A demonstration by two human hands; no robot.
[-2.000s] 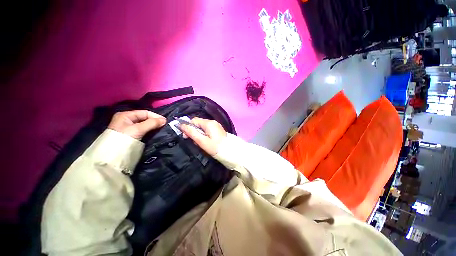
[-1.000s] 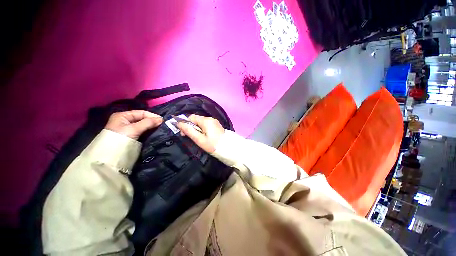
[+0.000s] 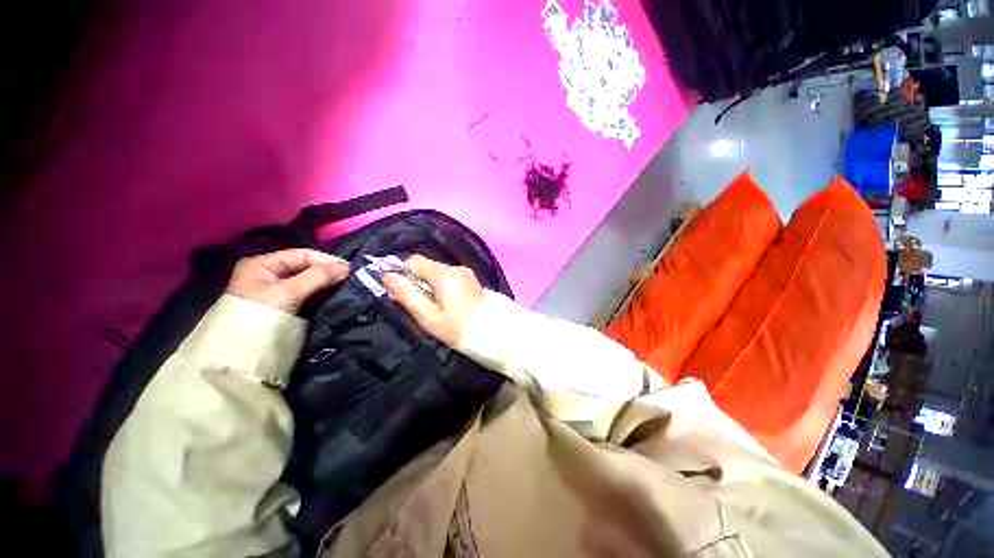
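Observation:
A black backpack (image 3: 376, 381) lies on the pink table, partly under my sleeves. A white label with dark print (image 3: 373, 275) is at its upper part, between my hands. My right hand (image 3: 438, 300) pinches the label; a small dark or metallic item may be in its fingers, too unclear to tell. My left hand (image 3: 286, 279) has thumb and forefinger pinched together just left of the label, at the bag's dark edge. What the fingertips hold is too small to tell. A black strap (image 3: 354, 205) sticks out beyond the bag onto the table.
A heap of white labels (image 3: 599, 74) lies on the pink table (image 3: 436, 65) at the far side. A small dark tangle of threads (image 3: 545, 187) lies nearer. Black bags (image 3: 763, 44) are stacked at the top right. Two puffy orange sacks (image 3: 779, 327) stand off the table at right.
The view has shifted slightly, so the label heap and threads sit higher and further left. My hands stay at the same part of the bag; the right fingers have shifted a little on the label.

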